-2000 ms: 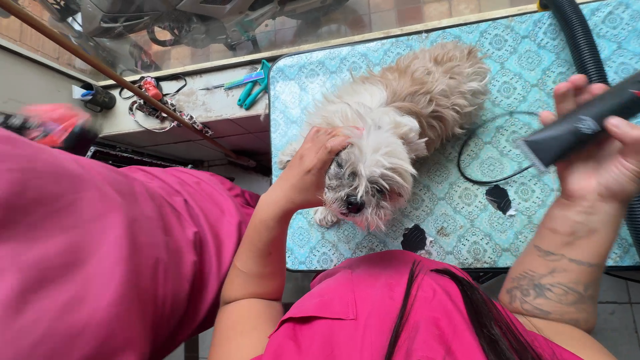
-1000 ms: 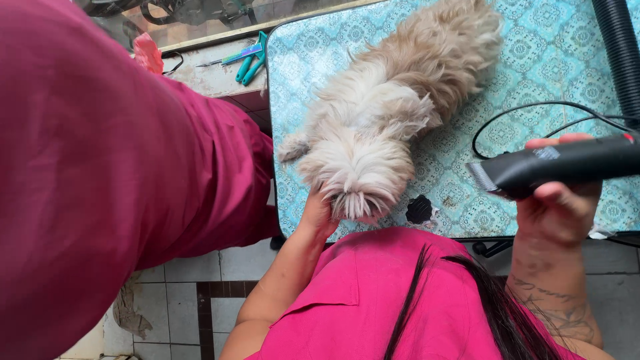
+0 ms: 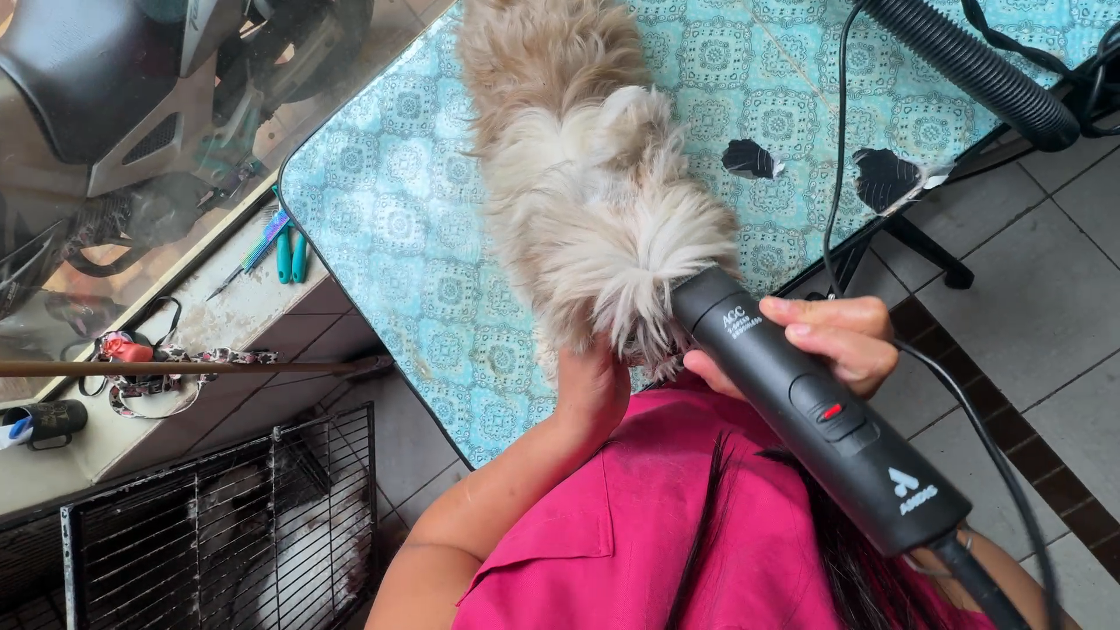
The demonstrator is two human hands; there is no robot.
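Note:
A long-haired cream and tan dog is on the grooming table, its head toward my pink top. My right hand grips a black corded Andis pet clipper, whose blade end meets the long fur on the dog's head. Under the dog's muzzle is my left hand, its fingers hidden by the fur, so its exact hold does not show. The dog's face is mostly covered by hair.
Torn spots mark the blue patterned tabletop. A ribbed black hose and the clipper's cord lie at the right. On the left ledge are a comb, green-handled tools, a patterned harness and a mug. Below stands a wire cage with an animal inside.
The clipper has moved from beside the dog to its head. My left hand has gone from the top of the head to beneath the muzzle. The other person in pink has left the view.

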